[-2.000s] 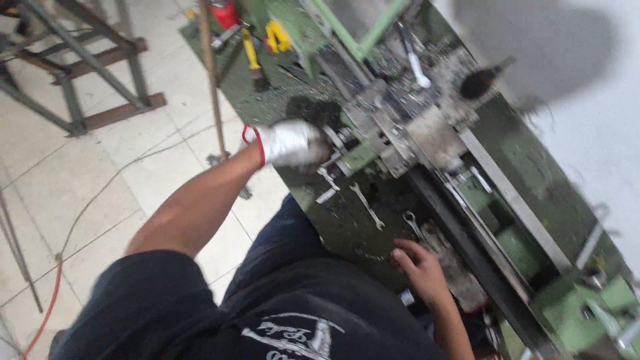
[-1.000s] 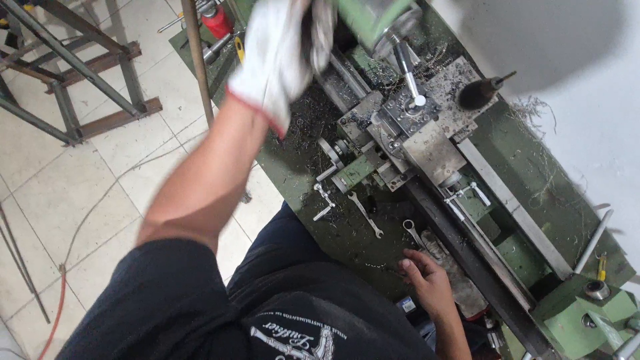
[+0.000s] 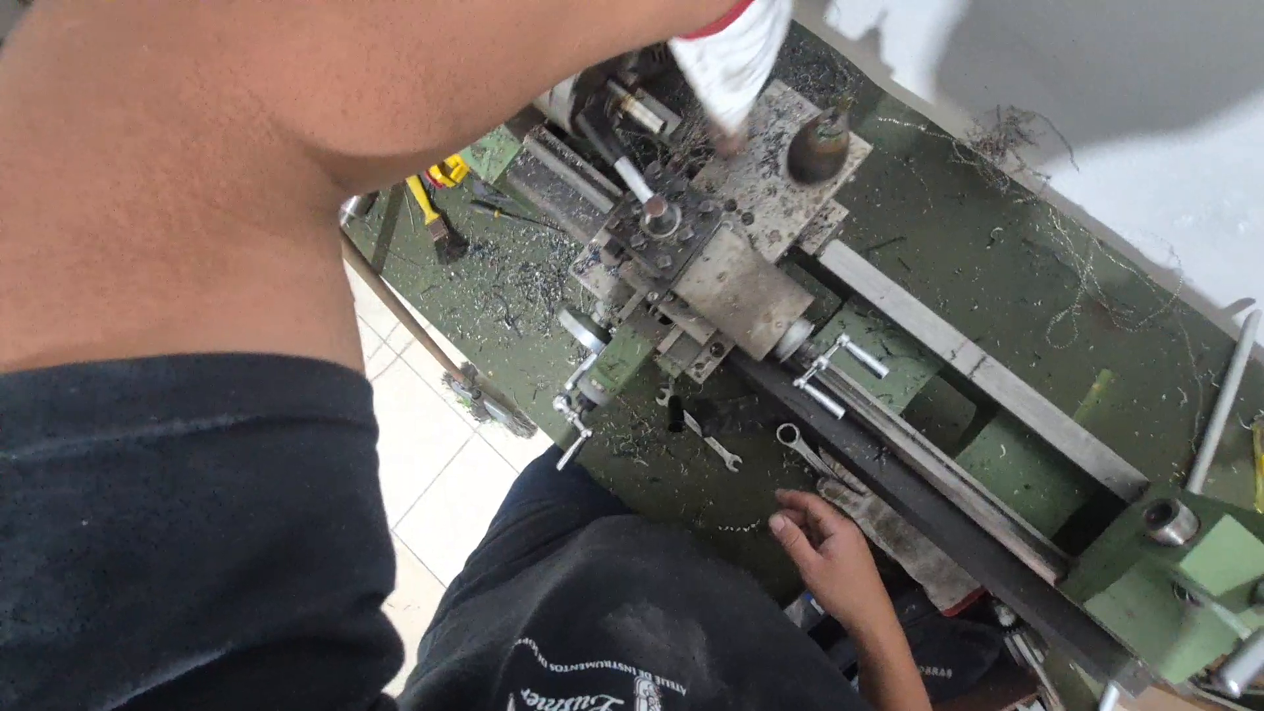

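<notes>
My left hand [image 3: 736,64], in a white work glove with a red cuff, reaches over the far end of a metal lathe's cross slide [image 3: 780,202]; its fingertips are blurred and partly cut off, so I cannot tell whether it holds anything. The tool post with its lever handle [image 3: 637,183] stands just below the glove, and a dark bottle-shaped oiler [image 3: 820,148] to its right. My bare right hand [image 3: 815,533] hangs with bent, slightly parted fingers over the near bench edge, empty, near a ring spanner [image 3: 805,449] and a dirty work glove [image 3: 908,543].
The green tailstock [image 3: 1155,583] is at lower right. Crank handles [image 3: 573,425] stick out towards me. An open-end spanner [image 3: 713,439] lies in front of the carriage. A yellow-handled brush [image 3: 434,222] lies among metal chips at left. Curly swarf [image 3: 1076,267] lies along the back edge.
My gloved left hand has moved from beside the cross-slide crank, up past the headstock, to the far side of the carriage. My right hand stays near the bench's front edge.
</notes>
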